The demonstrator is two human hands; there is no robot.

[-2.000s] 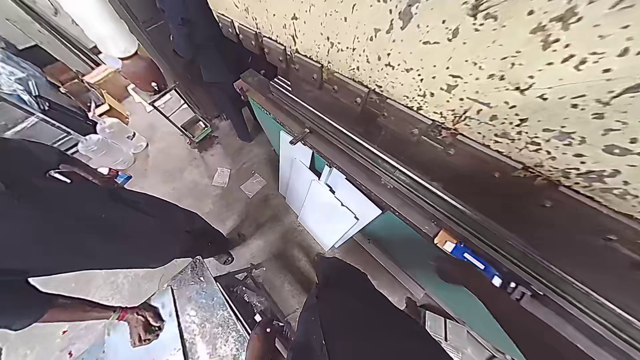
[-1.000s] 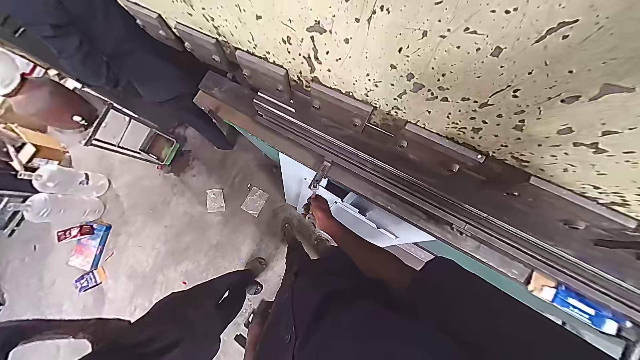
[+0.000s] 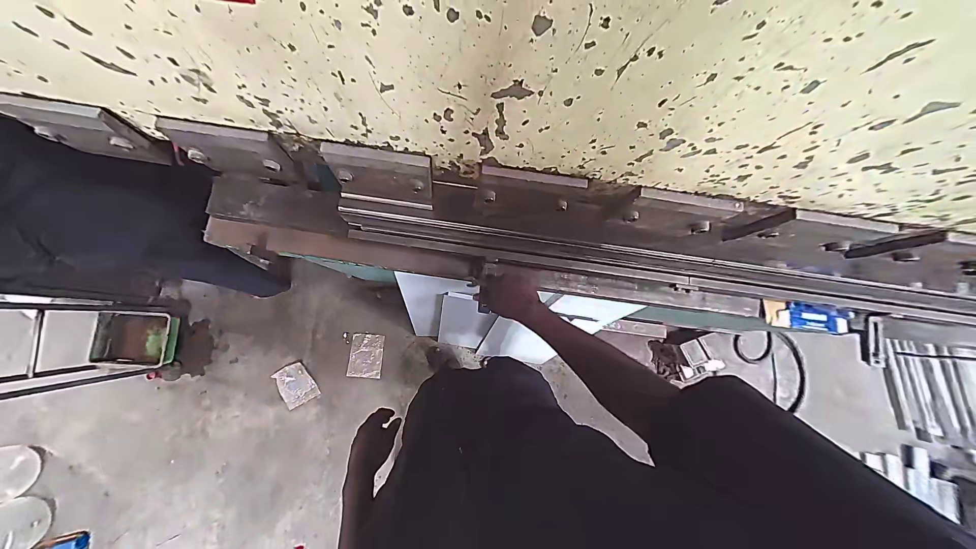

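Observation:
My right hand [image 3: 509, 293] is at the front edge of a long steel machine bed [image 3: 427, 255], its fingers closed around a small metal fitting [image 3: 489, 268] there; the hand hides part of it. Long metal strips [image 3: 579, 255] lie along the bed. White sheet panels [image 3: 465, 320] lean below the edge, under my right hand. My left hand [image 3: 377, 435] hangs low over the floor, beside my dark clothing, with its fingers loosely curled and apart and nothing seen in it.
A person in dark clothing [image 3: 99, 213] is at the left end of the bed. A blue box [image 3: 820, 317] sits at the bed's right. A metal frame with a green-edged tray [image 3: 133, 338], two flat clear packets [image 3: 366, 355] and a black cable [image 3: 797, 374] are on the floor. Metal bars [image 3: 926, 389] lie at right.
Two seconds ago my right hand was beside the blue box; one second ago it was at the fitting, where it remains. The view has swung markedly toward the machine.

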